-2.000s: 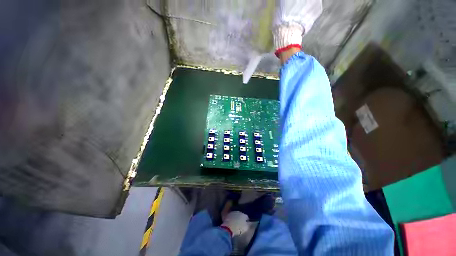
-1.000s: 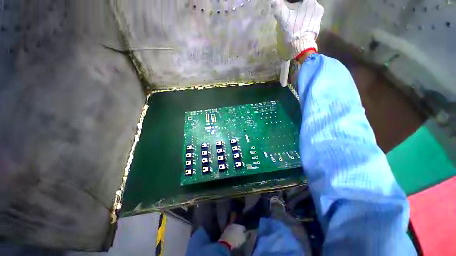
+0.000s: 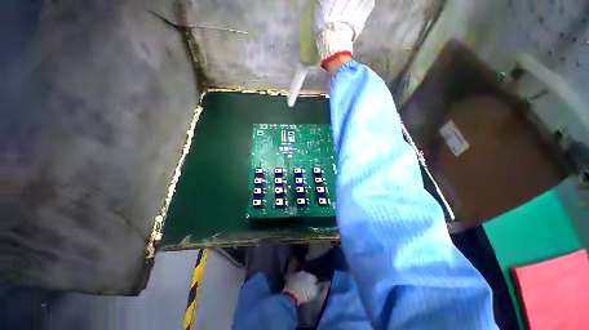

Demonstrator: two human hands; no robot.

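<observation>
A green printed circuit board [image 3: 294,151] lies flat on the dark-green booth floor [image 3: 219,167], with rows of small black blocks near its front edge. My right sleeve hides its right part. My right hand [image 3: 341,26], in a white glove with a red cuff, is at the top edge, partly cut off. It is closed around a pale yellow air blow gun [image 3: 308,38], whose white nozzle points down above the floor behind the board, not touching it. My left hand [image 3: 301,287], also gloved, is low beyond the booth's front edge, small; its fingers are unclear.
Grey booth walls [image 3: 84,129] with crusty cream edges stand left and behind. A brown cardboard box [image 3: 497,174] with a white label is right of the booth. A red pad [image 3: 557,293] lies on a green mat [image 3: 533,222] at lower right. Yellow-black tape [image 3: 194,290] marks the floor.
My right hand and the nozzle have moved left, from near the booth's back right corner to behind the board. The view has shifted, bringing the box label back into sight. My left hand stays low.
</observation>
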